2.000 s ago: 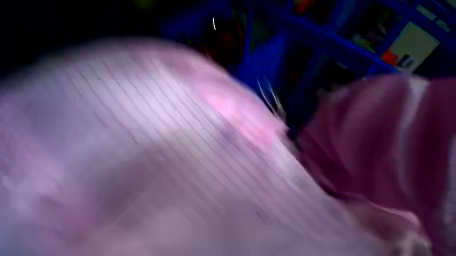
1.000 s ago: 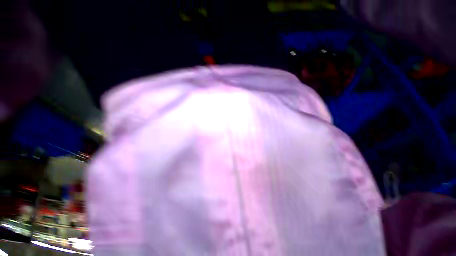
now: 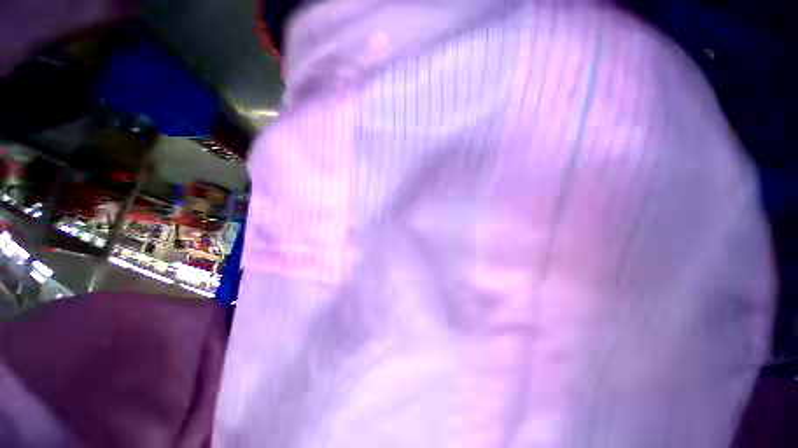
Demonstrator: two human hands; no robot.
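Observation:
A pink-lilac striped work smock (image 3: 490, 227) fills most of the head view, very close and blurred. It hides whatever lies in front of me. Neither my left hand nor my right hand can be made out. No watch or tray can be made out.
Dark purple-pink cloth (image 3: 114, 359) is at the lower left, and more dark cloth is at the lower right corner. Beyond on the left are a blurred, brightly lit area with red and white items (image 3: 157, 236) and a blue surface (image 3: 157, 92). The upper right is dark blue.
The view has swung. The smock has shifted right and grown larger in the picture, the bright area at left shows more, and the blue structure at right is now mostly hidden.

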